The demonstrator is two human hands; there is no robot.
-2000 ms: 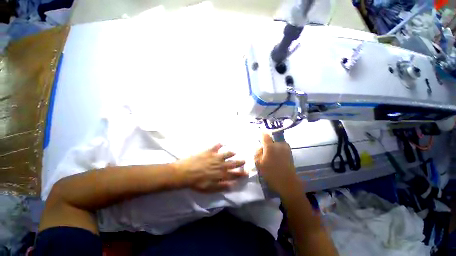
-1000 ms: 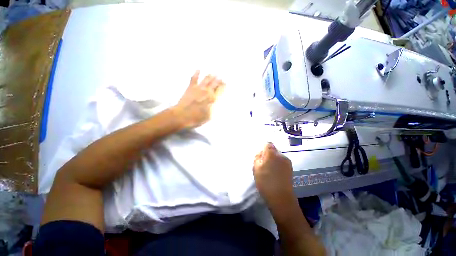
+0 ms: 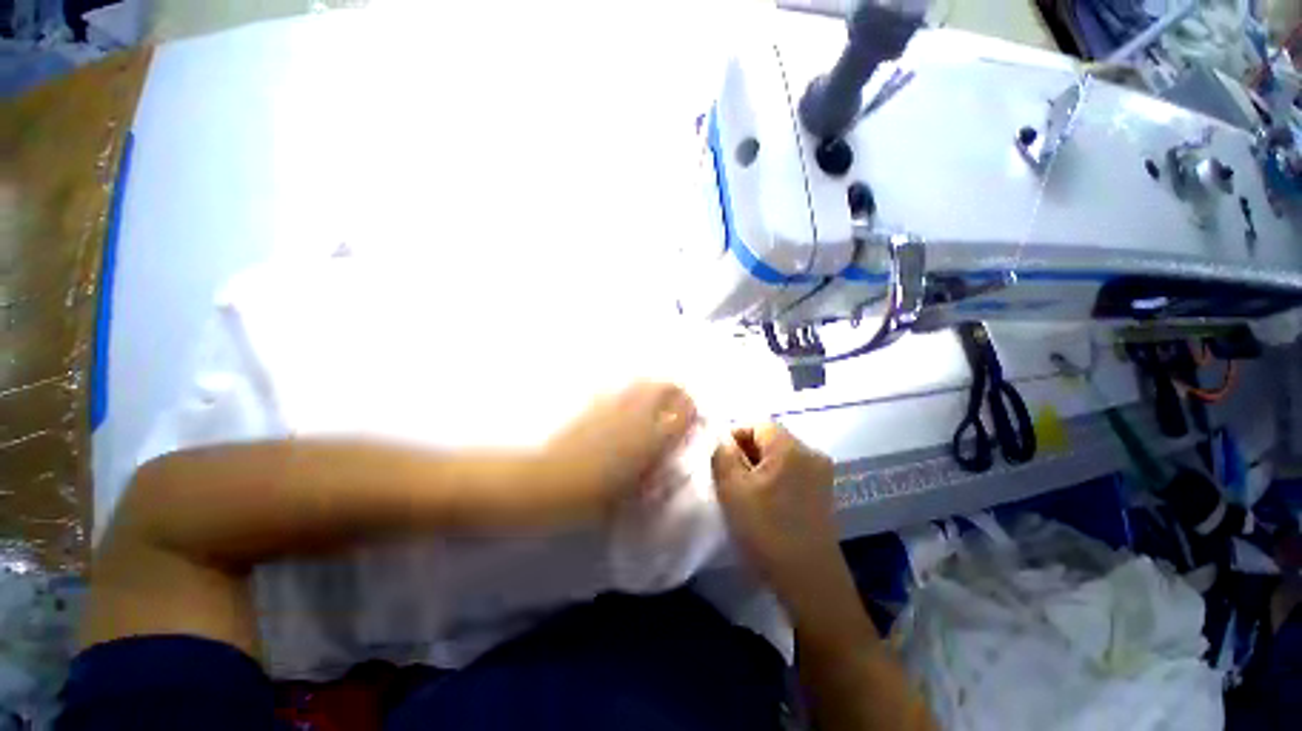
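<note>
A white garment piece (image 3: 429, 386) lies on the white table left of and below the needle area, partly overexposed. My left hand (image 3: 636, 443) is blurred, with its fingers curled on the cloth. My right hand (image 3: 771, 486) pinches the cloth between thumb and fingers, just below the presser foot (image 3: 804, 357). The two hands are close together. The white sewing machine (image 3: 942, 200) with a blue stripe stands at the right. Whether cloth lies under the foot cannot be told.
Black-handled scissors (image 3: 991, 414) lie under the machine arm beside a yellow piece (image 3: 1051, 427). A heap of white cloth (image 3: 1057, 628) is low at right. A brown wrapped board (image 3: 57, 314) is at left. A lamp arm (image 3: 850, 86) rises above the machine head.
My left hand has moved down and right from flat on the cloth to beside my right hand, its fingers now curled. The cloth near my body has shifted. The view has also shifted slightly.
</note>
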